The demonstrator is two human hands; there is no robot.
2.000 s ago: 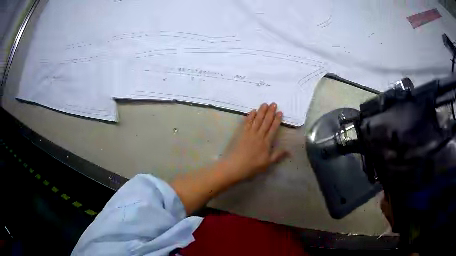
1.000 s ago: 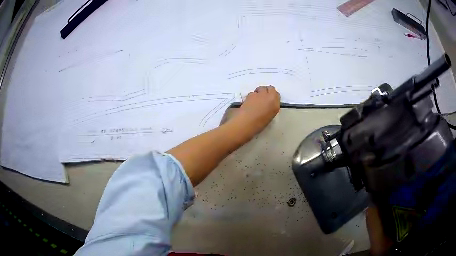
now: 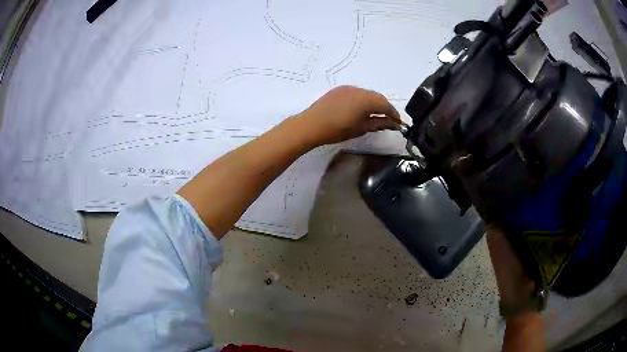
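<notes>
The cutting machine [image 3: 522, 137] stands at the right, with its dark grey motor body, blue side and yellow triangle. Its base plate [image 3: 426, 220] lies on the table, its far edge at the cut edge of the lay. White marker paper [image 3: 240, 103] with thin printed lines covers the lay. My left hand [image 3: 357, 115] is over the paper, its fingertips bent together at the machine's front, by small shiny metal parts. Whether they grip something is not clear. My right hand [image 3: 524, 330] is mostly hidden behind the motor; only the wrist area shows, and its grip is hidden.
The pale table [image 3: 330, 289] carries dark specks and small bits near the base plate. A black bar [image 3: 100, 9] lies at the far left and a black clamp or weight [image 3: 590, 53] at the far right. The table's dark edge curves along the lower left.
The machine has moved forward and left, its base plate now at the lay's cut edge. My left hand has moved from the paper edge to the machine's front. The view has shifted.
</notes>
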